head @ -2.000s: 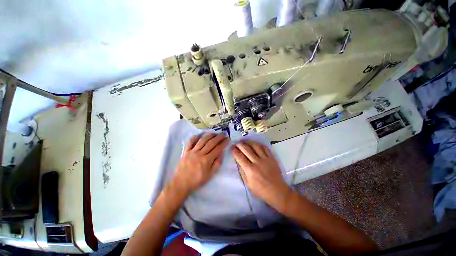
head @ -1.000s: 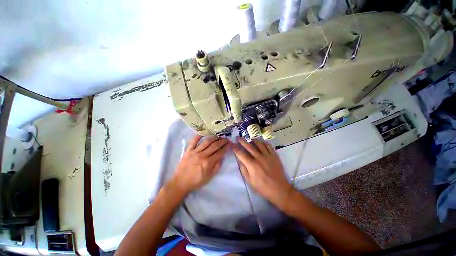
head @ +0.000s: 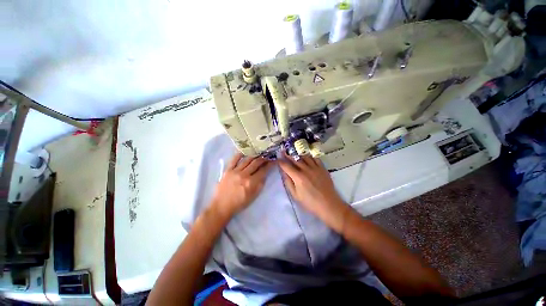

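A light grey cloth piece [head: 257,230] lies on the machine table and hangs over its front edge toward the lap. A seam line runs down it from the needle area. My left hand [head: 239,182] lies flat on the cloth left of the seam, fingertips near the presser foot. My right hand [head: 308,179] lies on the cloth at the seam, fingertips just below the tension knobs [head: 303,147]. The cream sewing machine head [head: 335,98] stands over the table. The needle and presser foot are mostly hidden by the fingers and head.
White thread cones [head: 293,34] stand behind the head. A blue and white item [head: 392,138] lies by the machine bed. Another machine table [head: 84,173] is at left. Bluish grey garment pieces [head: 536,197] are heaped at right above the speckled floor [head: 443,227].
Both hands stay beside the needle area on the cloth, fingertips slightly closer to the machine head than two seconds ago. The camera view has shifted slightly.
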